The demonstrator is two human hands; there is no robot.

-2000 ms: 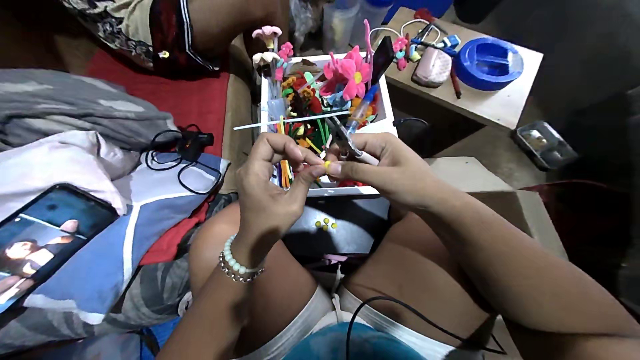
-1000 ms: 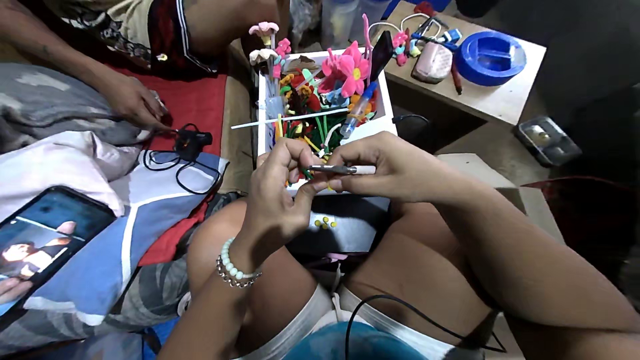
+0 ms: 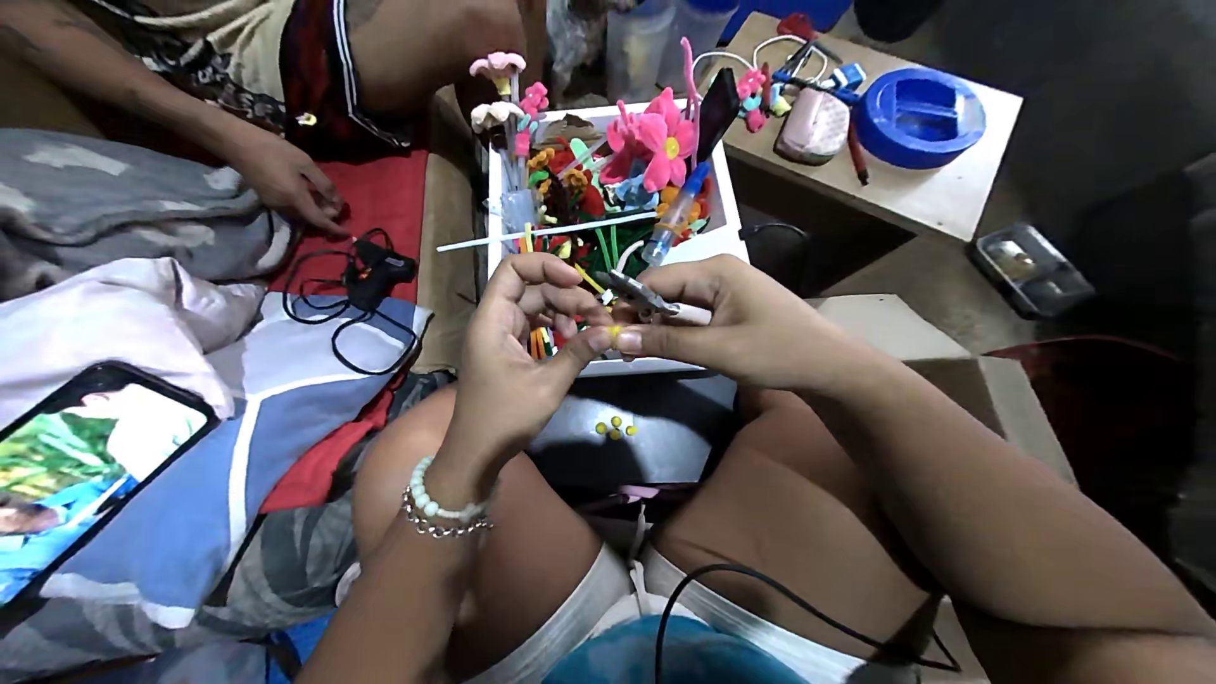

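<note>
My left hand (image 3: 532,332) and my right hand (image 3: 731,318) meet in front of my lap, thumbs nearly touching. Between the thumb tips is a small yellow piece (image 3: 616,334), pinched by both hands. A pair of small pliers or cutters (image 3: 646,297) with a pale handle rests in my right hand, its jaws pointing up and left. Below, several small yellow round pieces (image 3: 617,429) lie on a dark grey flat surface (image 3: 560,437) between my knees. Just beyond my hands stands a white box (image 3: 731,204) of fuzzy craft flowers (image 3: 665,141) and stems.
A small table (image 3: 950,195) at right holds a blue round container (image 3: 920,118) and a pink case (image 3: 813,125). A hot glue gun (image 3: 378,271) with its cord lies at left, near another person's hand (image 3: 285,180). A smartphone (image 3: 95,465) and an open cardboard box (image 3: 1007,399) flank me.
The pliers, level at my left fingertips a second ago, now point up and left in my right hand. The other person's arm, absent from the left two seconds ago, now rests near the glue gun.
</note>
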